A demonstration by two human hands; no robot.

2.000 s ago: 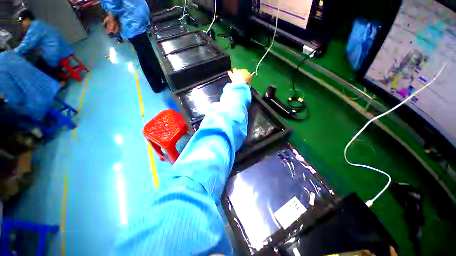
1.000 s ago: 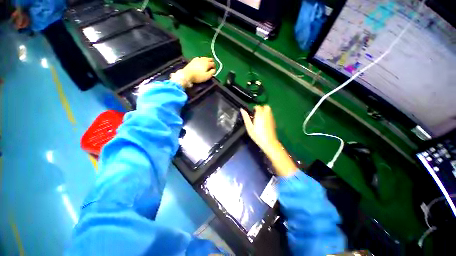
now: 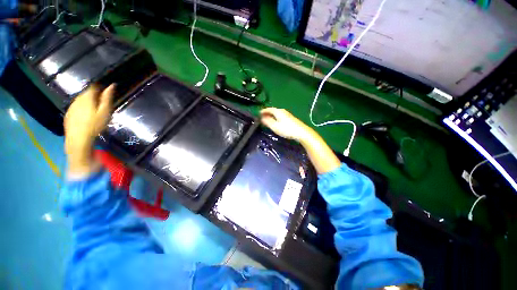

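A black tray (image 3: pixel 205 198) with two side-by-side slots lies along the bench edge, a glossy dark tablet (image 3: pixel 195 148) in its right slot and another tablet (image 3: pixel 148 116) in its left slot. A film-covered tablet (image 3: pixel 255 195) with a white label lies nearer me, right of the tray. My left hand (image 3: pixel 85 127) is blurred, off the tray's left end, thumb apart from the fingers, with nothing seen in it. My right hand (image 3: pixel 283 126) is at the tray's far right corner, fingers curled; its grip is unclear.
A black scanner (image 3: pixel 235 95) lies on the green mat (image 3: pixel 170 48) behind the tray. White cables (image 3: pixel 320 102) hang down to the mat. A monitor (image 3: pixel 397 45) stands behind. More stacked trays (image 3: pixel 139 62) are at the left. A red stool (image 3: pixel 148 207) is beside the bench.
My left hand has moved left from the tray's far side to its left end. My right hand has come in to the tray's far right corner. The view has shifted right.
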